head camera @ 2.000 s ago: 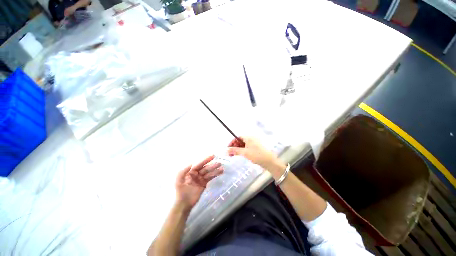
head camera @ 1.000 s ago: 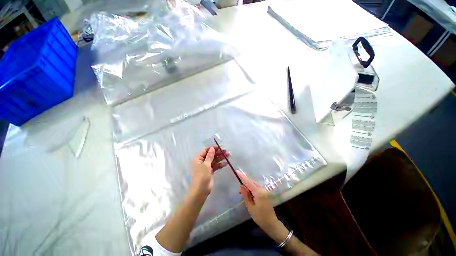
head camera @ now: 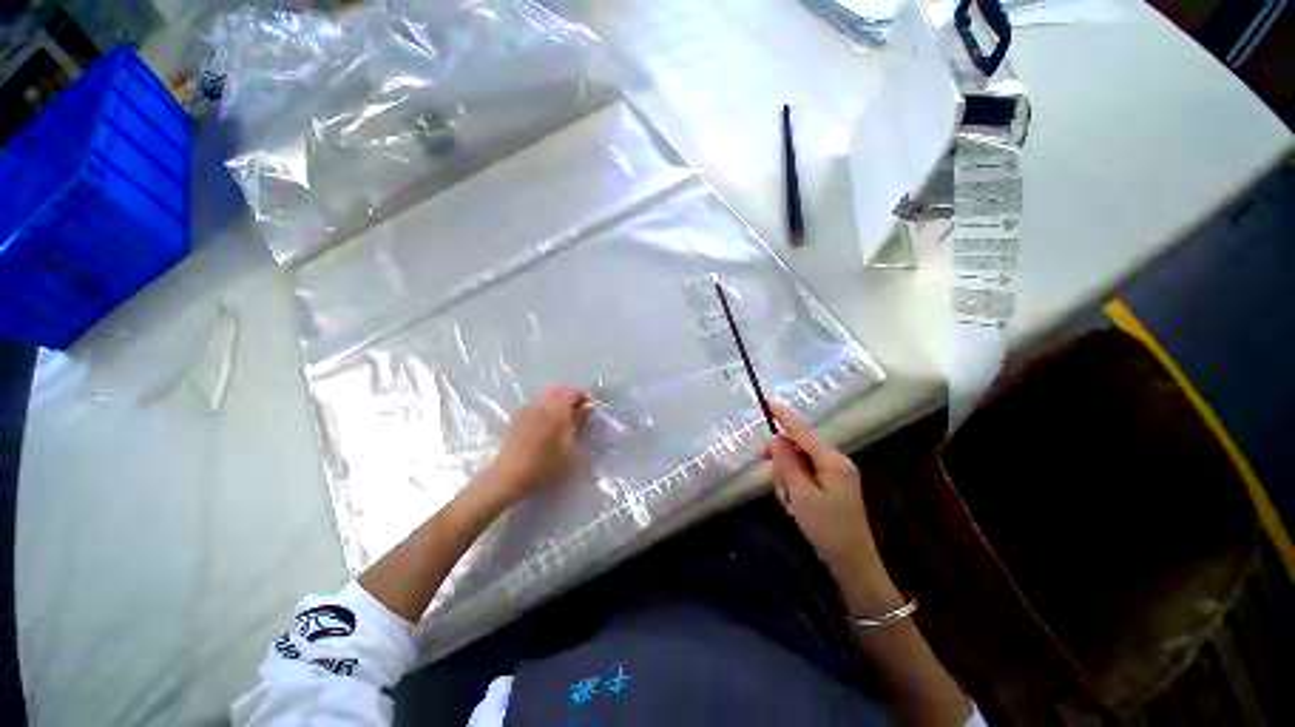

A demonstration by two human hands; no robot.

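Note:
A stack of large clear plastic bags [head camera: 497, 341] lies flat on the table, with small white marks along its near edge. My left hand [head camera: 547, 438] is closed at the fingertips on the top film, which wrinkles around them. My right hand [head camera: 821, 490] holds a thin dark red stick [head camera: 744, 352] over the right part of the bag, its tip pointing away from me. A clear label with faint print [head camera: 706, 315] shows beside the stick's upper end; whether it touches the bag, I cannot tell.
A black slim tool [head camera: 791, 178] lies right of the bags. Behind it stands a white label holder [head camera: 902, 128] with a printed strip [head camera: 986, 234] hanging down. A brown bin [head camera: 980, 497] is at the right, a blue crate [head camera: 100, 199] at the left. A thin pale strip [head camera: 220, 358] lies at left.
My hands were together at the stick's tip; now they are apart. My right hand has moved right with the stick, and my left hand has moved onto the film. The label now shows at right.

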